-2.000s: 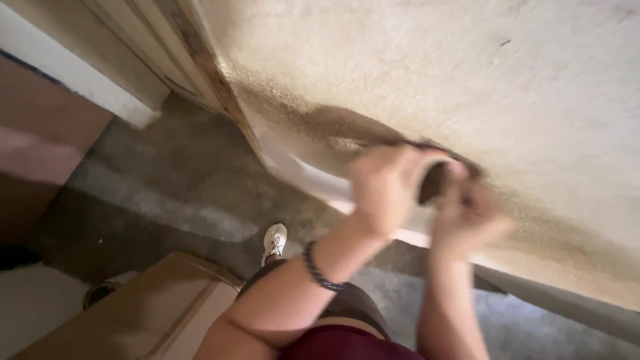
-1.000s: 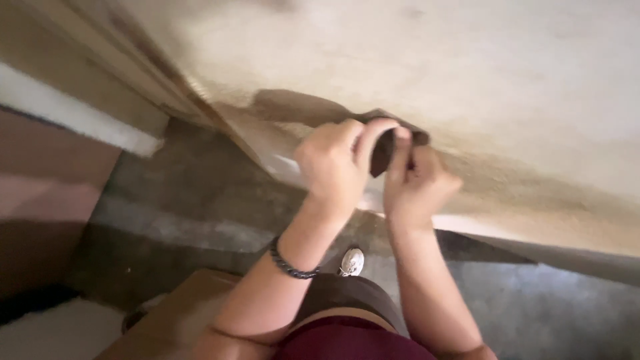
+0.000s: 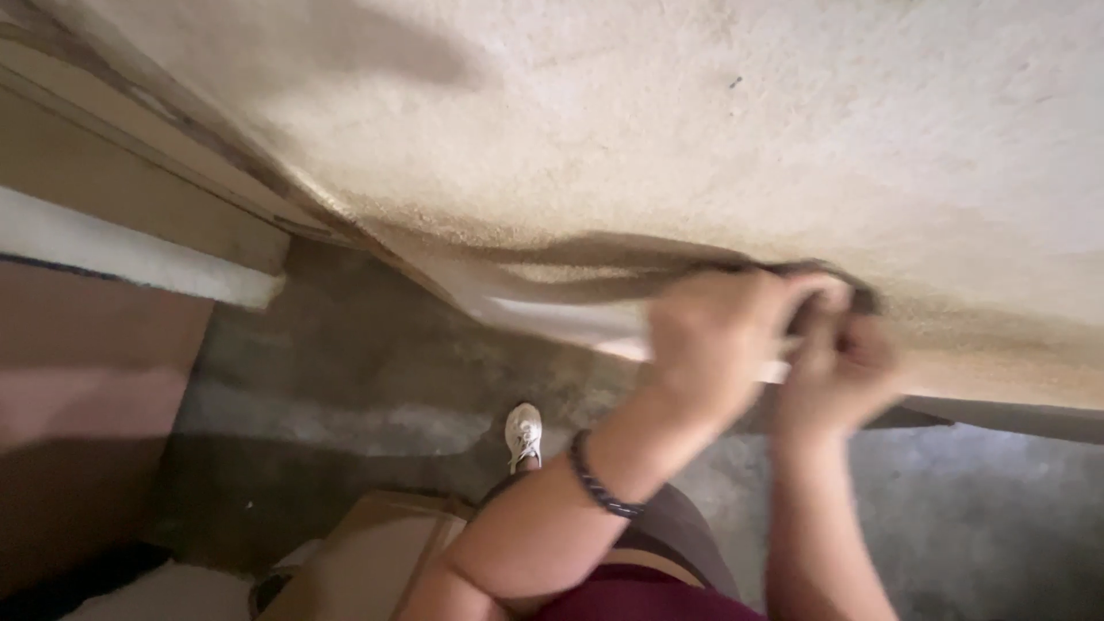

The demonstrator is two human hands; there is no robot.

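My left hand [image 3: 720,341], with a dark braided bracelet [image 3: 597,479] on its wrist, is right of centre against the lower part of a pale, rough wall [image 3: 621,155]. Close beside it, my right hand [image 3: 841,371] has its fingers bent, the fingertips of both hands nearly meeting. Between them shows something dark and curved [image 3: 849,289], either an object or a shadow; blur hides which. Whether either hand grips anything cannot be made out. Dark shadows of the hands fall on the wall to the left.
Below the wall lies a grey concrete floor [image 3: 345,362], with my white shoe [image 3: 523,435] on it. A cardboard box [image 3: 371,552] stands at the lower left. A wooden edge [image 3: 250,164] runs down the wall's left side, and a pale ledge [image 3: 129,250] juts in from the left.
Both hands stay close together at the lower wall throughout. The view has shifted, and my hands appear further right in it than one second ago.
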